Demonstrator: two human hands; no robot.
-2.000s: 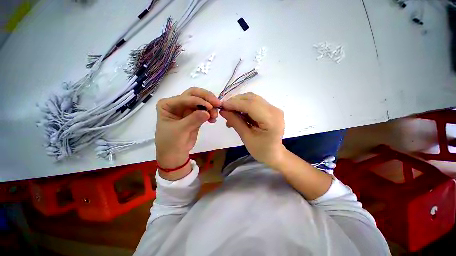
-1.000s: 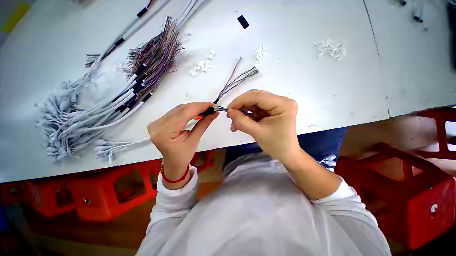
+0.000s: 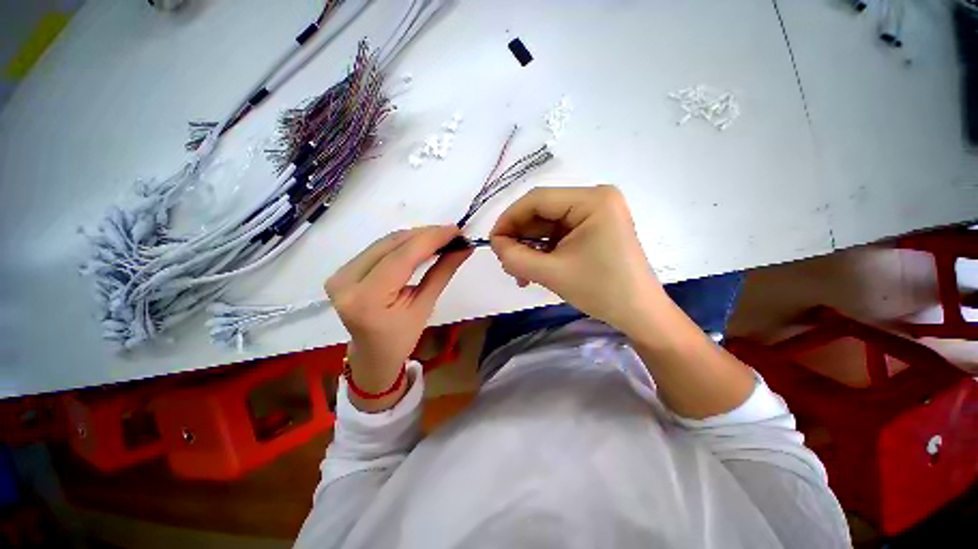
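Observation:
My left hand (image 3: 391, 284), with a red wrist cord, pinches a cable at its black sleeve (image 3: 455, 246) between thumb and fingertips. My right hand (image 3: 574, 252) pinches thin wires just right of the sleeve; their ends lie partly behind its fingers. Fanned thin wires (image 3: 504, 177), brown, red and dark, lie on the table beyond my hands. Whether they belong to the held cable I cannot tell. A white cable with pale plug ends (image 3: 241, 322) lies left of my left hand.
A large cable bundle (image 3: 231, 241) with a brown-purple wire tuft lies left. White bits lie in small piles (image 3: 434, 143), (image 3: 557, 117), (image 3: 707, 106). A black block (image 3: 520, 52) lies mid-table. Grey-tipped cables (image 3: 890, 21) are top right. Red stools (image 3: 922, 450) stand below the table.
My left hand has tilted and lowered slightly since the earliest frame. My right hand has moved a little right, away from the left fingertips. The black sleeve shows more clearly between them.

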